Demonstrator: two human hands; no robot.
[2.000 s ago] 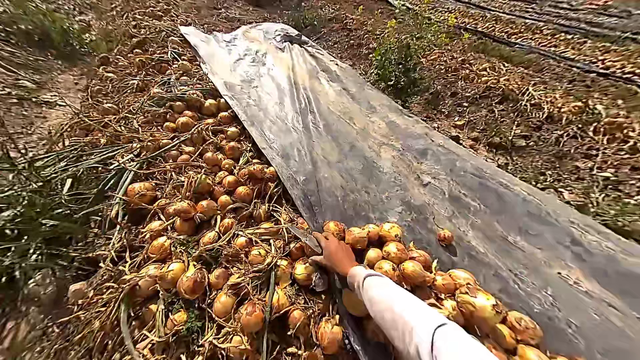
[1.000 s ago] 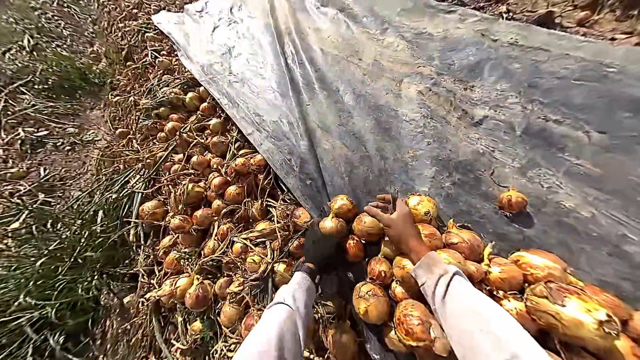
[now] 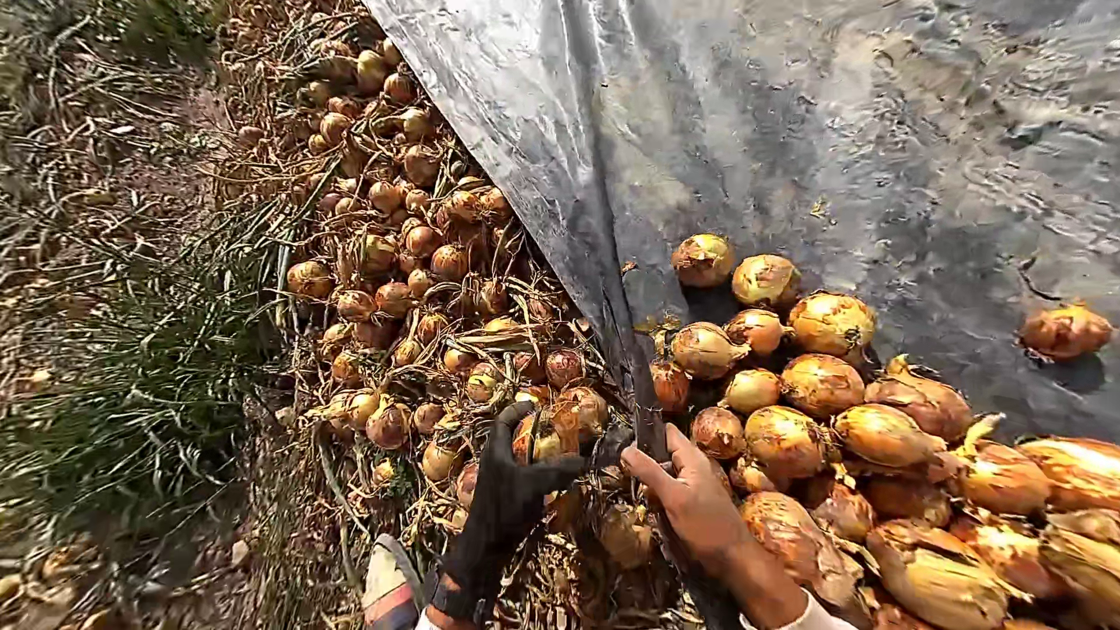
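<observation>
My left hand (image 3: 512,494), in a dark glove, is low in the middle of the head view, fingers and thumb spread beside onions with dry tops (image 3: 394,297). My bare right hand (image 3: 700,503) is just to its right, thumb and fingers closed on the folded edge of a grey plastic sheet (image 3: 770,131). A small dark shape lies between the hands; I cannot tell what it is. Trimmed onions (image 3: 822,385) are heaped on the sheet beside my right hand. A single onion (image 3: 1065,332) sits apart at the right.
Green grass-like weeds (image 3: 149,394) and dry stalks cover the ground at the left. The row of untrimmed onions runs up along the sheet's left edge. Part of a shoe (image 3: 389,586) shows at the bottom.
Two seconds ago only my right hand showed. One second ago it was over the heaped onions; now it is at the sheet's edge. The view has moved closer.
</observation>
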